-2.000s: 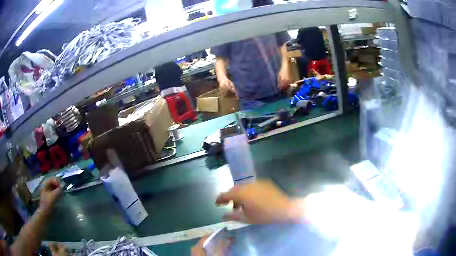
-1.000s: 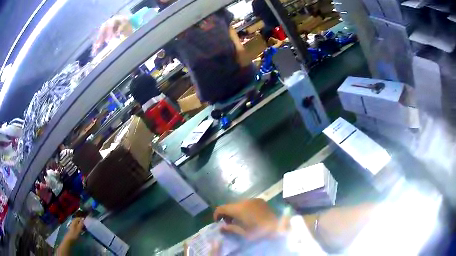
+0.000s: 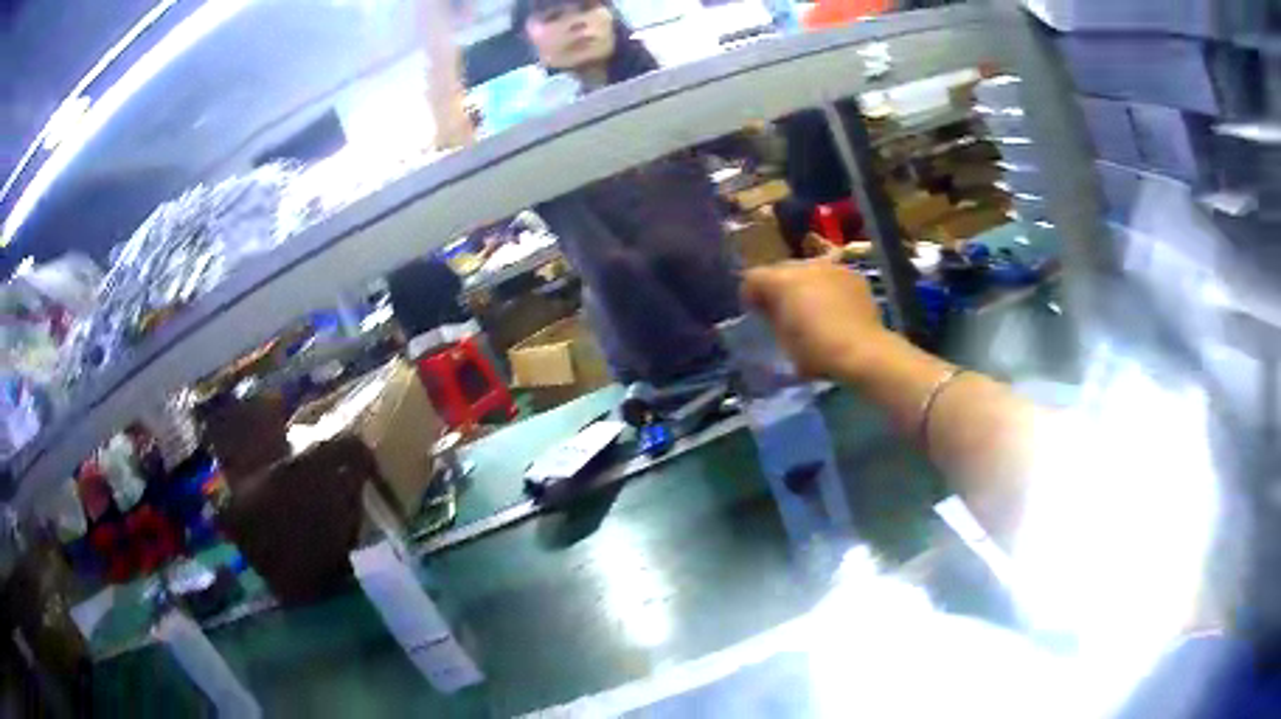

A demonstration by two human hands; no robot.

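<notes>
A pale retail box (image 3: 804, 471) with a dark product picture stands on the green belt, right of centre, its greyish top flap raised. My right hand (image 3: 822, 316), with a bracelet on the wrist, is over the top of this box. Its fingers are bent close to the flap; blur hides whether they hold anything. My left hand is not in view. A second pale box (image 3: 415, 618) stands tilted in view on the belt at the left. A third box (image 3: 208, 671) is at the lower left edge.
A long overhead shelf (image 3: 562, 134) crosses the view. Across the belt are an open brown carton (image 3: 302, 513), a white-topped dark item (image 3: 576, 457), black and blue parts, and a person in dark clothes (image 3: 646, 267). Strong glare covers the lower right. Stacked boxes (image 3: 1145, 127) stand at far right.
My right hand has moved up and forward from the bench edge to the upright box. The papers and the leaflet stack no longer show. The view has turned, and the neighbour's hand is gone.
</notes>
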